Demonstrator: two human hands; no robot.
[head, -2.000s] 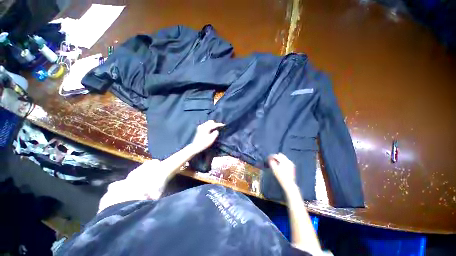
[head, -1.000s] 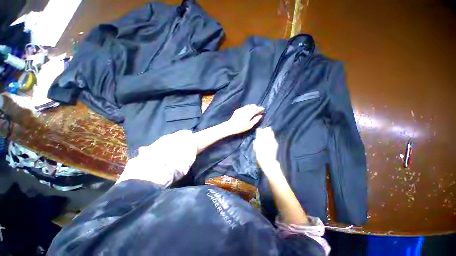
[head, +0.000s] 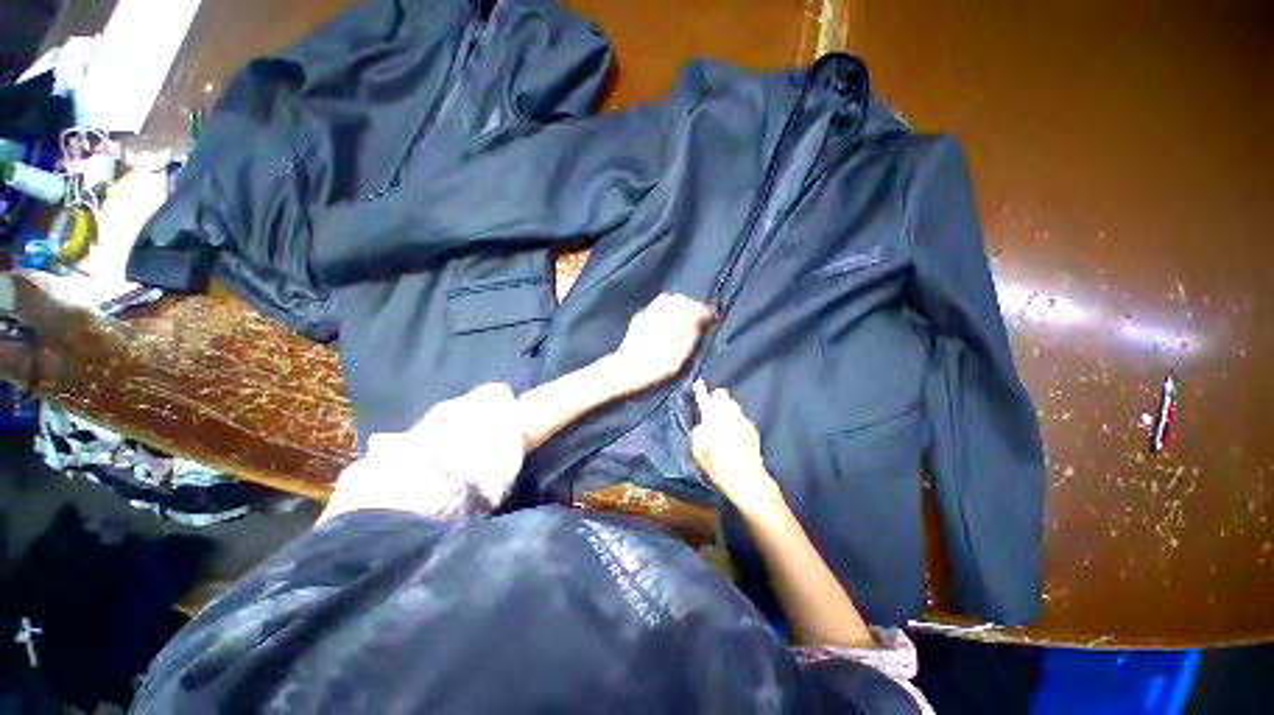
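Observation:
A dark grey-blue jacket (head: 852, 349) lies front up on the brown table, collar away from me. Its front zip (head: 762, 217) runs down from the collar and the front is partly open, with lining showing near the hem. My left hand (head: 665, 340) pinches the front edge at mid-front. My right hand (head: 727, 437) is just below it, fingertips on the other front edge. Whether a slider is between the fingers cannot be seen. A second dark jacket (head: 405, 314) lies to the left, partly under the first one's sleeve.
White papers (head: 140, 63), a yellow tape roll (head: 71, 232) and bottles or cones lie at the far left. A small dark pen-like tool (head: 1162, 414) lies on the table (head: 1118, 182) at right. A blue crate (head: 1118, 682) is below the edge.
Over two seconds both hands have come together at the jacket's mid-front. In the last second both shifted slightly left and the right hand lower. The front edges lie closer together.

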